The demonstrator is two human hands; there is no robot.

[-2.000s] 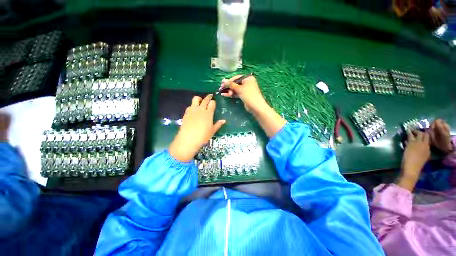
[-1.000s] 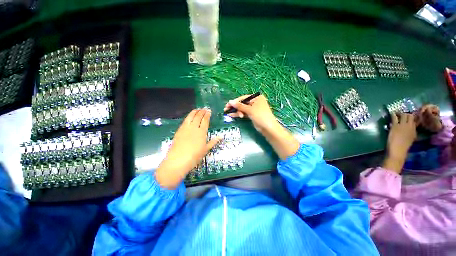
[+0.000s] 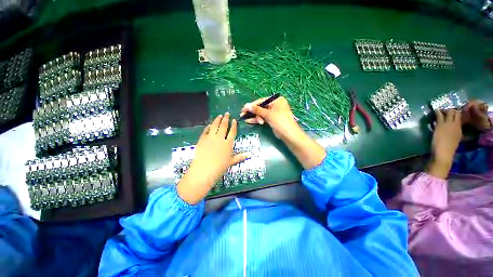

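My right hand (image 3: 273,116) is bare and closed on a thin dark pen-like tool (image 3: 268,101). Its fingertips and the tool's lower end are just right of my left fingertips. My left hand (image 3: 214,153) lies palm down over the PCB panels (image 3: 246,169), fingers pointing forward, thumb out to the right. It covers part of the panels. Whether its fingertips hold something small cannot be told. A faint row of small pieces (image 3: 227,92) lies on the bench in front of my hands.
Green wires (image 3: 294,78) are heaped beyond my right hand, with red-handled cutting pliers (image 3: 360,115) to their right. A dark pad (image 3: 174,110), wrapped post (image 3: 214,32), tray of panels (image 3: 126,135) and further panels (image 3: 390,104) lie around. A coworker's hand (image 3: 446,138) works at far right.
The view has shifted, so bench items appear further left than two seconds ago. Both hands have come back closer to me from the small pieces' area; the pen-like tool stays in my right hand.
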